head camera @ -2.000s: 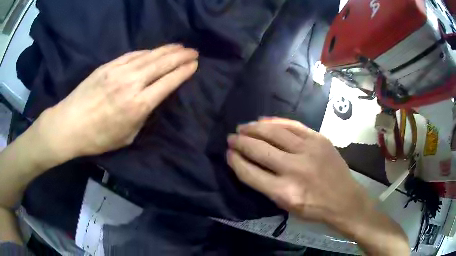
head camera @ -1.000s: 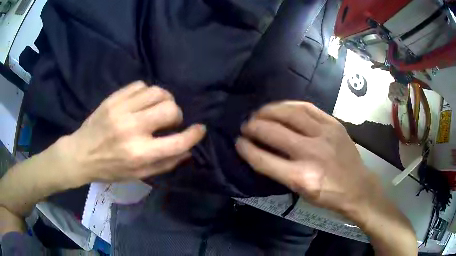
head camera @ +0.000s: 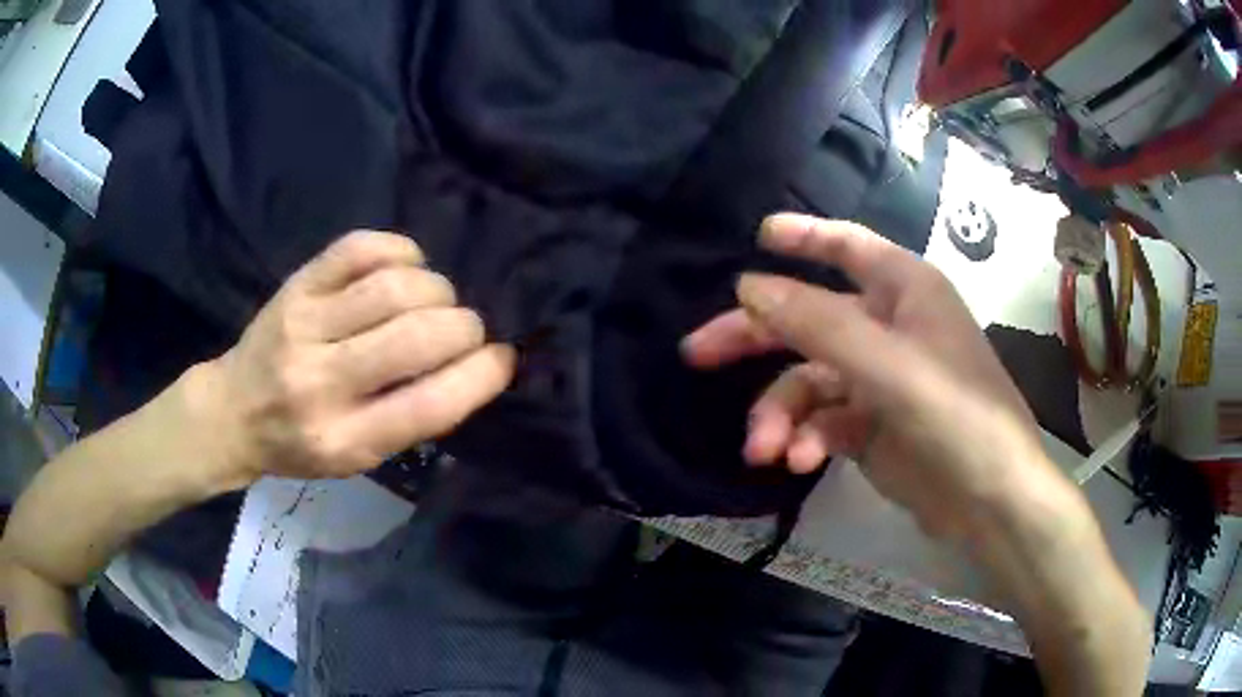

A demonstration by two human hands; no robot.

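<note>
A large dark garment [head camera: 545, 123] lies bunched over the machine table and down to the near edge. My left hand [head camera: 375, 361] is closed on a fold of the garment left of the middle, with its thumb side toward the right. My right hand [head camera: 858, 354] is over the garment's right part, fingers apart and curled, holding nothing that I can see. A short black cord [head camera: 783, 531] hangs from the garment's near edge. The red and white sewing machine head [head camera: 1015, 61] is at the top right, beside the garment.
A round metal part [head camera: 971, 226] lies on the machine bed. Scissors with red and yellow handles [head camera: 1128, 306], a white stick [head camera: 1110, 449] and a black thread bundle [head camera: 1174, 511] are at the right. A printed ruler [head camera: 872, 583] runs along the near table edge. Grey cloth covers the lap [head camera: 572, 599].
My left hand has moved from lying flat on the garment to being closed on it. My right hand has lifted and turned, with its fingers spread. The garment's near edge has shifted up.
</note>
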